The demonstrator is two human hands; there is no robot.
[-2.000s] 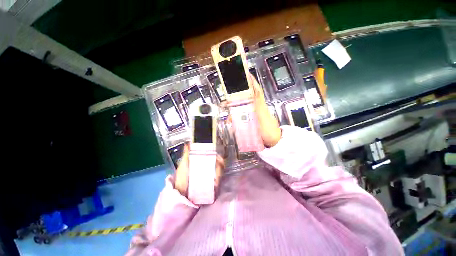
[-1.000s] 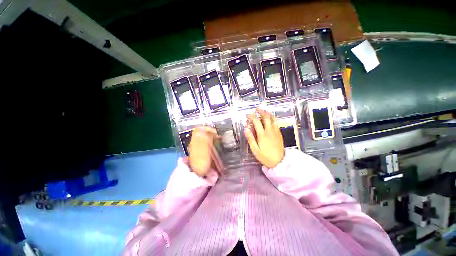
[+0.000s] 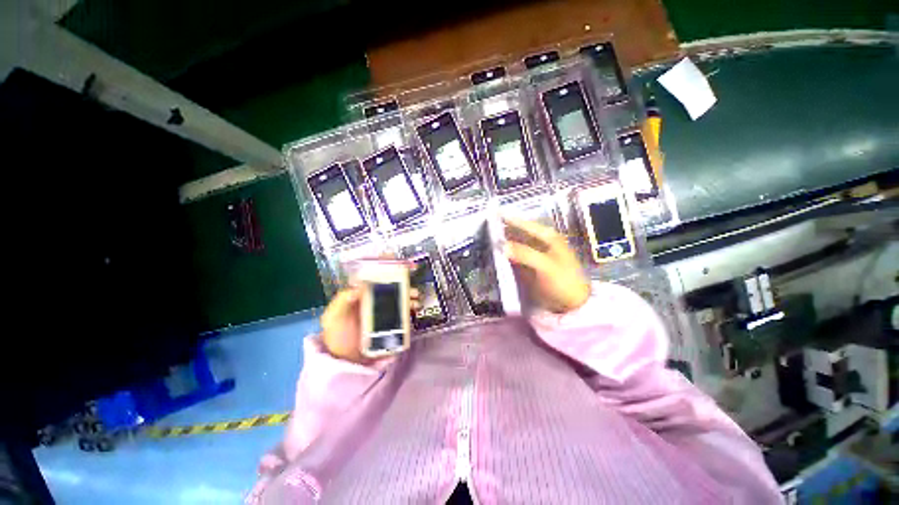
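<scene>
My left hand (image 3: 344,324) holds a light-faced phone unit (image 3: 385,314) with a dark screen, low over the left front of the clear blister tray (image 3: 304,163). My right hand (image 3: 552,268) holds another phone unit (image 3: 506,266), seen nearly edge-on as a thin pale pink strip, over the front row. The tray's back row holds several black-faced phone units (image 3: 507,149). In the front row a gold-faced unit (image 3: 606,225) lies at the right, and dark units lie between my hands. Glare hides part of the tray's middle.
A brown board (image 3: 434,54) lies behind the tray. A white paper slip (image 3: 687,88) and a yellow-orange tool (image 3: 654,129) lie to the right. A small red-black part (image 3: 244,226) is on the green surface at left. Grey-white machinery (image 3: 843,383) stands at lower right.
Two opened units were held up first, then both hands were down at the front row. Now each hand holds a unit above the tray, the left one face up, the right one edge-on.
</scene>
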